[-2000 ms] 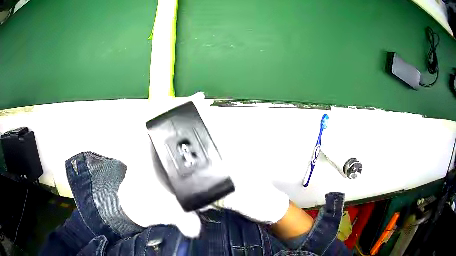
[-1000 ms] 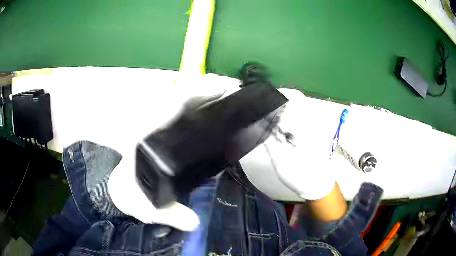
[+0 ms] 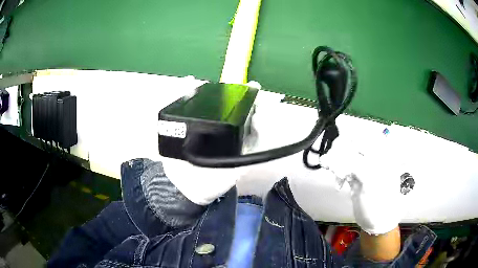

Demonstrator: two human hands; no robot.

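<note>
A black power adapter [image 3: 209, 112] is held in front of me, its end with a white label [image 3: 172, 129] facing me. My gloved left hand [image 3: 202, 180] holds it from below and behind; most fingers are hidden. A thick black cord [image 3: 257, 157] leaves the adapter's near end and runs right to a coiled bundle [image 3: 331, 86] standing over the belt edge. My gloved right hand [image 3: 361, 183] is at the lower end of the coil, with the cord at its fingers; the white glove blends into the white ledge.
The white ledge [image 3: 120, 99] borders the green belt [image 3: 147, 36]. A yellow-edged pale strip [image 3: 243, 39] crosses the belt. Another adapter [image 3: 445, 93] with cord lies at the right. A black ribbed group [image 3: 54, 118] stands at the ledge's left end. A small round dark-silver object [image 3: 407, 182] is at the right.
The adapter has turned from its large face to show its labelled end and cord. My right hand has moved right, away from the adapter, with the cord coil. The view has shifted left.
</note>
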